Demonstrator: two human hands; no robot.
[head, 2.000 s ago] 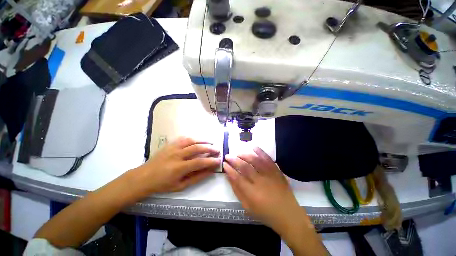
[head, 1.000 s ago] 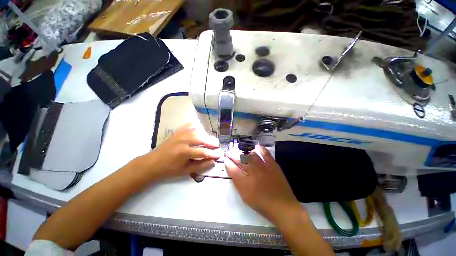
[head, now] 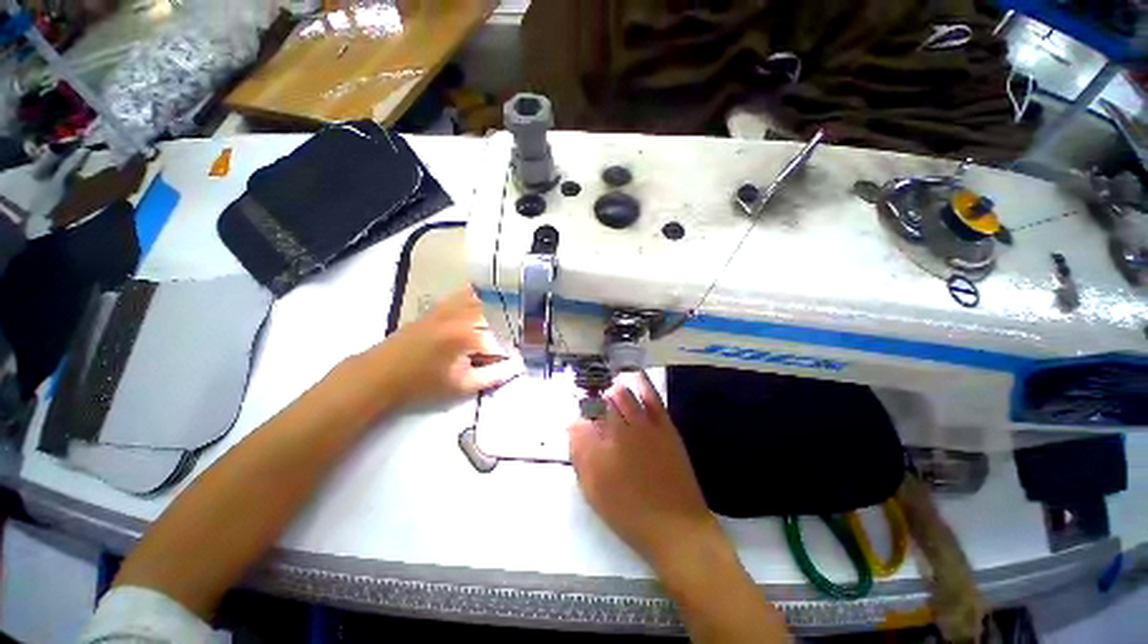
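A beige card template (head: pixel 432 271) with a dark fabric border lies left of the needle, partly behind the machine head. My left hand (head: pixel 443 352) lies on its near part, fingers toward the presser foot. My right hand (head: pixel 636 459) lies just right of the needle, its fingertips partly hidden near the lit presser foot (head: pixel 592 388). The metal needle plate (head: pixel 529 434) shows bare in front. The white sewing machine (head: pixel 806 277) stands over the work. Whether my right fingers touch the fabric cannot be told.
Black panels (head: pixel 787 440) lie under the machine arm, with green and yellow scissor handles (head: pixel 831 560) and a tan fibre bundle (head: pixel 938 554) nearby. Finished-looking dark panels (head: pixel 330 201) lie upper left, grey-backed panels (head: pixel 189 365) far left.
The template and fabric have moved away from me, beneath the machine head, baring the needle plate. Both hands have moved forward with them. The camera view has also shifted.
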